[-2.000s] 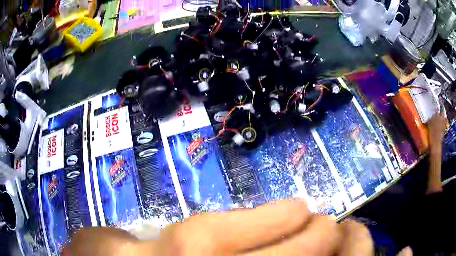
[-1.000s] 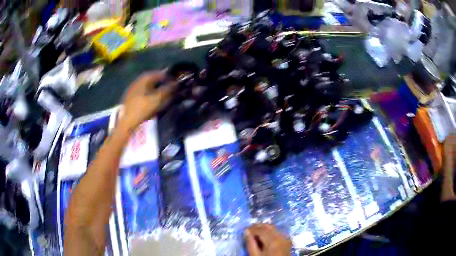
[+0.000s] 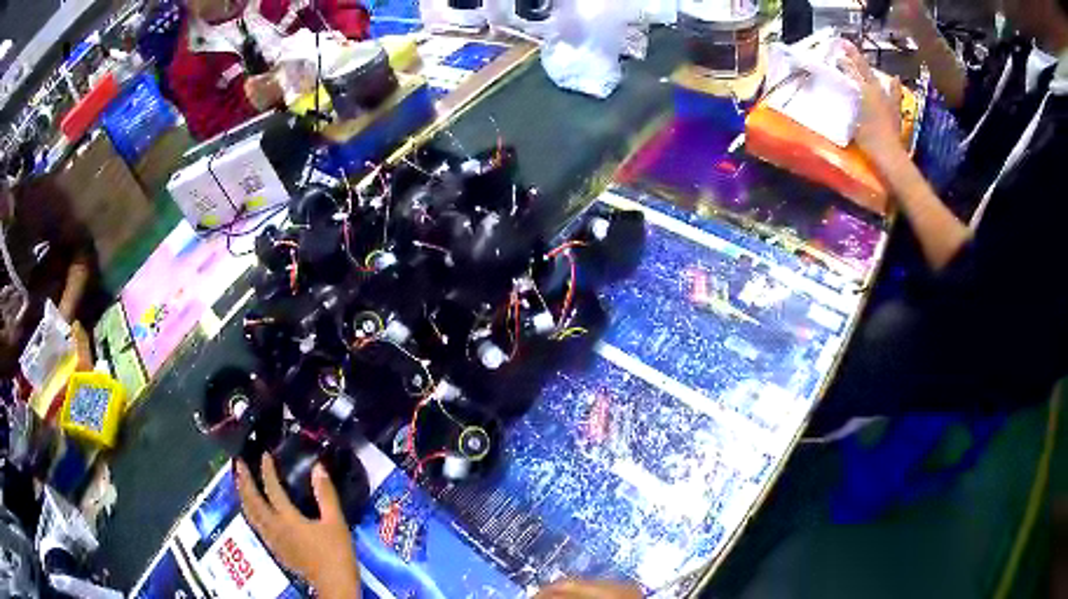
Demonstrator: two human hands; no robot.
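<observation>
Many glossy black round parts (image 3: 387,252) with thin red, yellow and white wires and small white plugs lie piled on the bench. My left hand (image 3: 302,527) is at the near left edge of the pile, thumb and fingers spread around a black ball shell (image 3: 342,470). Whether it grips the shell cannot be told. Beside it lies a black part with a yellow-ringed centre (image 3: 472,442). My right hand (image 3: 589,590) is cut off by the bottom edge; only a strip shows and its fingers are hidden.
Glossy blue printed sheets (image 3: 691,339) cover the near bench. A yellow box (image 3: 93,408) lies at left, a white box (image 3: 228,184) behind the pile. At right a person's hand (image 3: 878,117) is at a white item on an orange pad (image 3: 820,158). Another person in red (image 3: 211,82) is across the bench.
The view has swung to the right, bringing both people into fuller view. My left hand has moved from the pile's far left to the ball shell at its near edge.
</observation>
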